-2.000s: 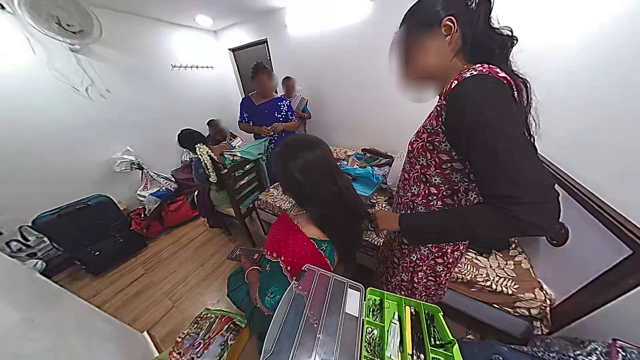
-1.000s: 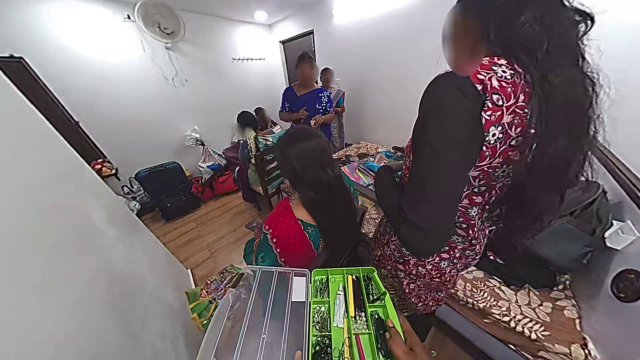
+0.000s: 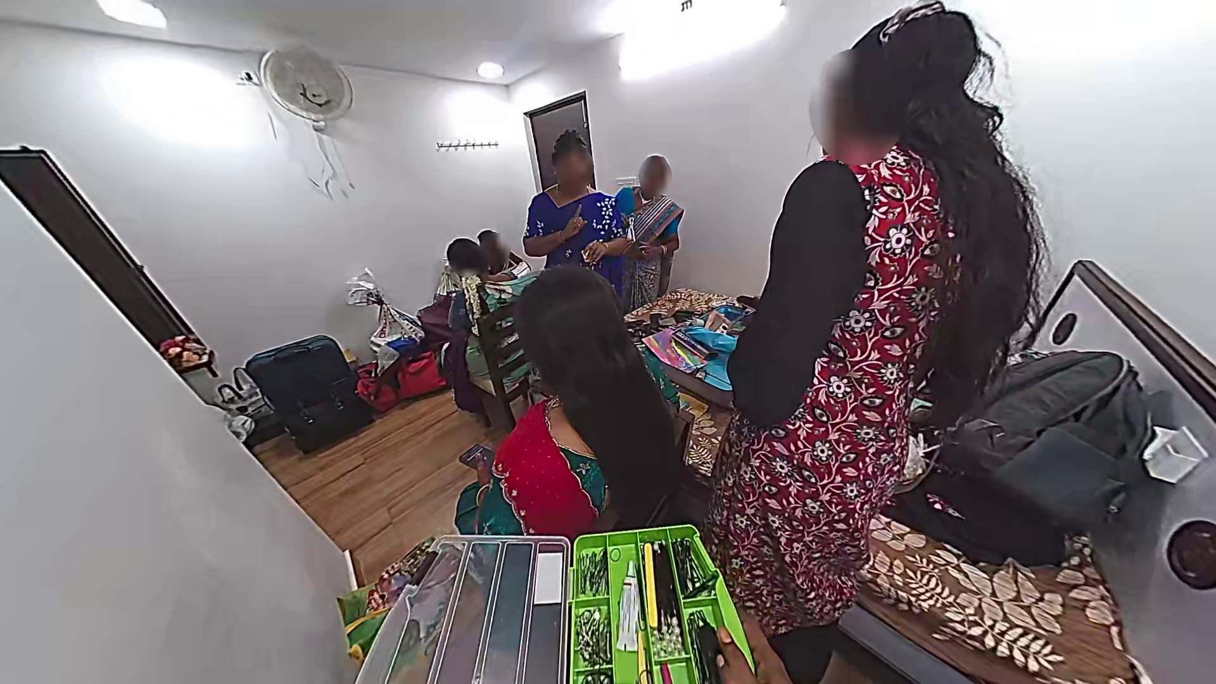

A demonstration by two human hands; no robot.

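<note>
At the bottom centre is a green plastic compartment box [image 3: 617, 554] with its clear lid [image 3: 494, 608] swung open to the left. Hairpins [image 3: 594, 635], a white tube [image 3: 628, 608], a yellow stick [image 3: 651, 575] and small pearl-like beads [image 3: 669, 638] lie in its compartments. My right hand [image 3: 749, 657] grips the box's lower right edge, fingers over the rim. My left hand is not in view. Just beyond the box sits a person with long dark hair [image 3: 598, 380] and a red and green garment, a phone [image 3: 475, 458] near their hand.
A standing person in a red floral dress [image 3: 845, 380] is close at the right, beside a bed with a brown leaf-patterned cover [image 3: 988, 598] and a dark bag [image 3: 1054, 418]. Several people are farther back. A suitcase [image 3: 309, 385] and red bags [image 3: 418, 375] stand at the left wall.
My right hand, not visible two seconds ago, now shows at the box's edge. The standing person has turned away from the seated person's hair. The view has swung.
</note>
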